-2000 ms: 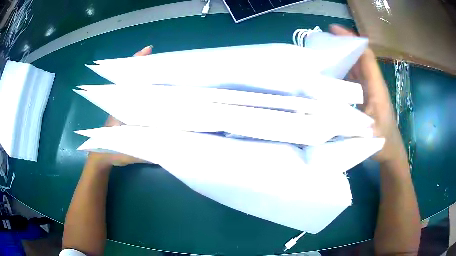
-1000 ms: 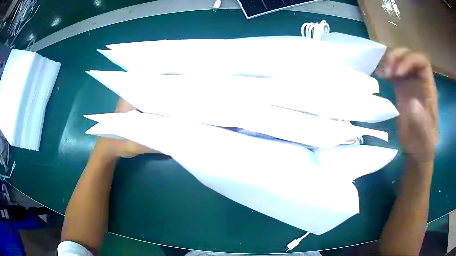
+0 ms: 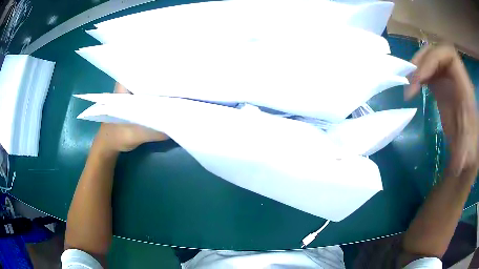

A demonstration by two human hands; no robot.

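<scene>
A thick fanned stack of wrapped panels (image 3: pixel 236 68) in white foam lies across the middle of the view, its upper edge cut off by the frame. My left hand (image 3: pixel 128 131) holds the stack at its left part, with the fingers partly hidden behind the white layers. My right hand (image 3: pixel 438 65) is blurred, off the stack's right end, with its fingers bent and nothing seen in it. A white cable connector (image 3: pixel 310 240) hangs below the stack's lower edge. Bundled cable shows faintly between layers at the right (image 3: pixel 361 110).
A flat pile of white foam sleeves (image 3: pixel 26 105) lies on the green table (image 3: pixel 210 220) at the left. Brown cardboard (image 3: pixel 436 23) is at the upper right, with clear tape (image 3: pixel 436 121) below it. Something blue (image 3: pixel 23 244) shows at the lower left.
The stack has moved up in view, and its layers have spread wider at the lower right. My right hand has gone from the stack's right end to beside it. My left hand still holds on.
</scene>
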